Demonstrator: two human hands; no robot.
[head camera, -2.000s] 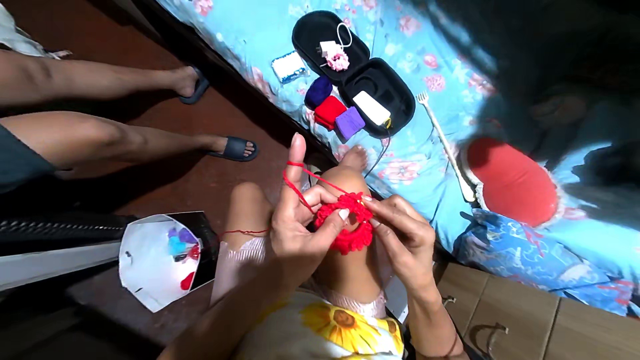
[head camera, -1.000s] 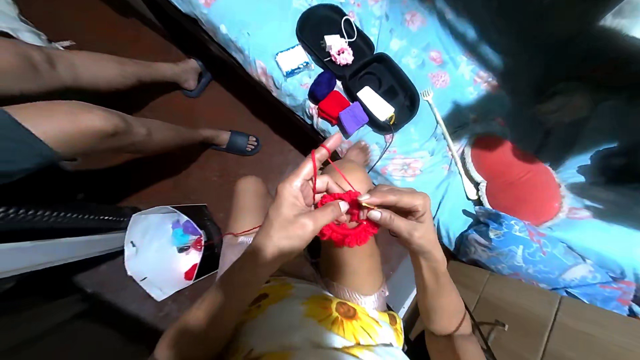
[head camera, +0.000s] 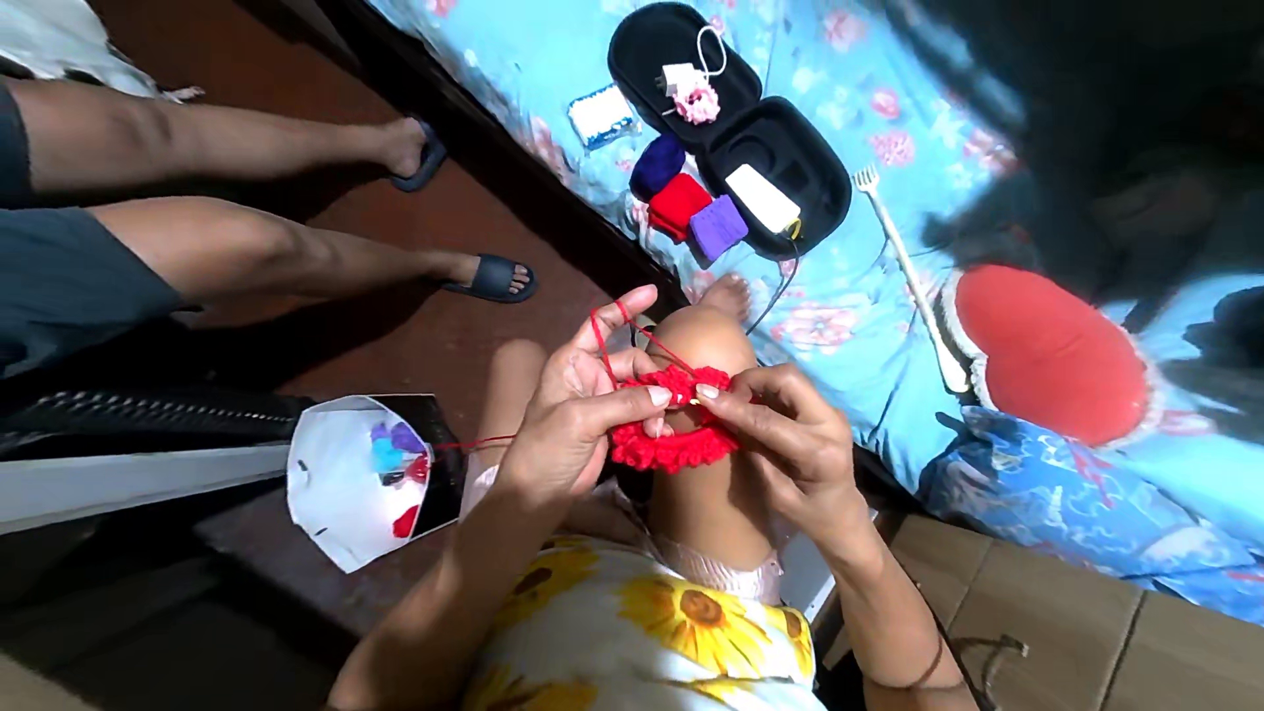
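A ring of ruffled red crochet work (head camera: 676, 449) hangs between my hands above my knee. My left hand (head camera: 583, 405) pinches its upper left edge with the thumb, and red yarn (head camera: 599, 341) loops round the raised index finger. My right hand (head camera: 795, 434) pinches the upper right edge and a thin tool, probably a crochet hook, mostly hidden by the fingers; a small yellowish bit shows at the fingertips. A strand of red yarn runs left from behind my left hand toward a white container (head camera: 331, 494) with red, blue and purple pieces in it.
On the floral bed sheet (head camera: 820, 326) lie an open black case (head camera: 849, 188) with a white device, red and purple yarn bundles (head camera: 719, 227), a white back scratcher (head camera: 913, 276) and a red heart-shaped cushion (head camera: 1052, 355). Another person's legs (head camera: 247, 247) extend from the left.
My left index finger, upright two seconds ago, now leans to the right. The red ring has shifted between my fingers, and its opening shows more than one second ago.
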